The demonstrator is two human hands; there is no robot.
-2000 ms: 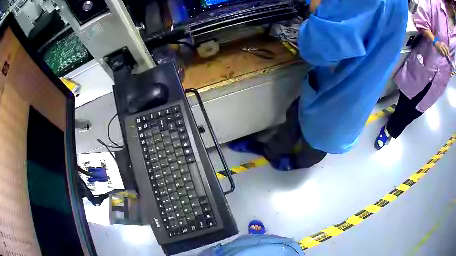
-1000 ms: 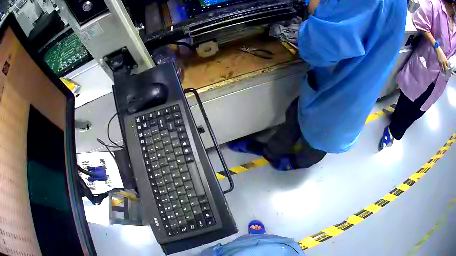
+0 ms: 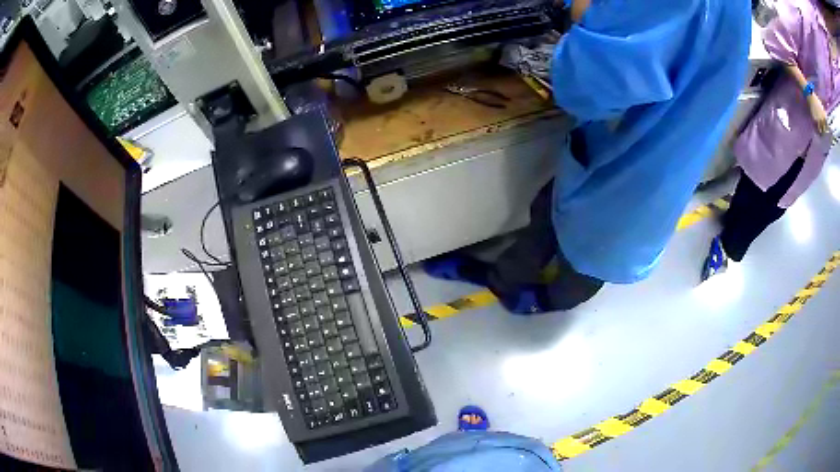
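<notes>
Neither of my hands is in view. A black keyboard (image 3: 322, 309) lies on a black tray just left of the middle, with a black mouse (image 3: 274, 173) at the tray's upper end. A large dark-edged monitor (image 3: 87, 304) fills the left edge, tilted. A green circuit board (image 3: 127, 94) shows at the upper left behind the monitor's edge. A yellow object (image 3: 136, 153), perhaps the glue tube, is partly hidden by the monitor. My blue smock (image 3: 470, 454) shows at the bottom edge.
A person in a blue smock (image 3: 645, 138) stands at a brown-topped bench (image 3: 405, 124) with pliers (image 3: 479, 95) on it. A person in a pink smock (image 3: 787, 120) stands at the right. Yellow-black tape (image 3: 672, 395) crosses the floor. A metal tray handle (image 3: 391, 249) sticks out right.
The view has shifted very slightly. The person in pink has moved a little to the right, and that person's arm has changed position. The keyboard and mouse stay in place.
</notes>
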